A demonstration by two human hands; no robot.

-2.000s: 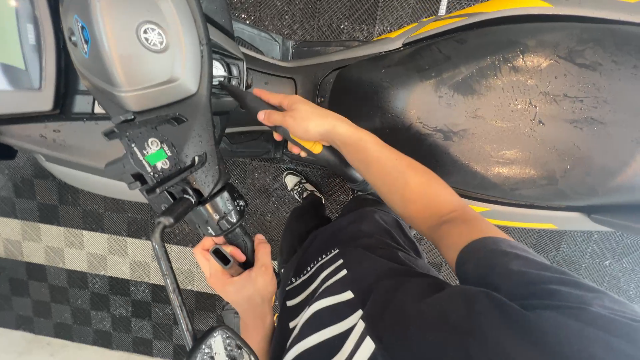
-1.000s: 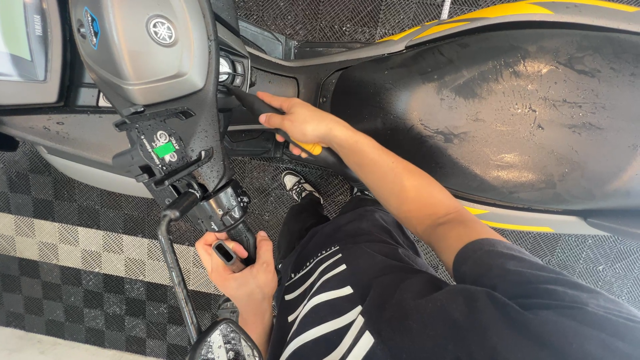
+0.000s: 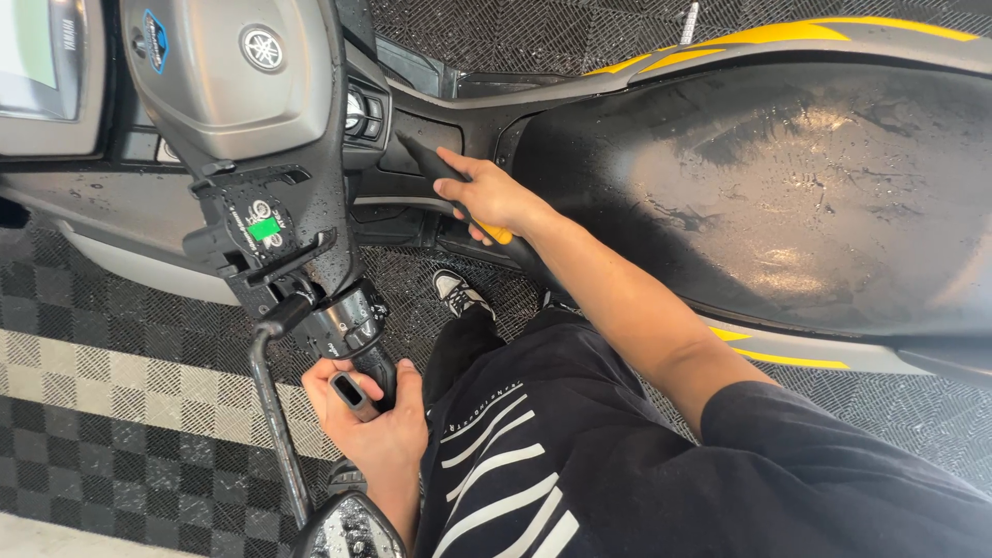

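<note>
My left hand (image 3: 376,411) is closed around the black left handlebar grip (image 3: 377,370) of a grey and yellow Yamaha scooter, with the brake lever (image 3: 353,394) by the fingers. In my right hand (image 3: 484,194) is a slim black nozzle tool (image 3: 434,167) with a yellow part; a black hose seems to run back from it under the forearm. Its tip points up-left at the dark centre panel (image 3: 426,139), just right of the round ignition knob (image 3: 354,112). Water drops cover the grey handlebar cover (image 3: 232,85) and the bodywork.
The wet black seat (image 3: 775,201) fills the right side. A phone holder (image 3: 267,225) with a green patch sits on the handlebar, and a mirror stalk (image 3: 271,418) reaches down from it. My shoe (image 3: 461,294) stands on the wet grid floor tiles (image 3: 139,380), below the scooter's footwell.
The nozzle tip has moved right, from beside the ignition knob to the dark panel next to it. My left hand stays around the handlebar grip.
</note>
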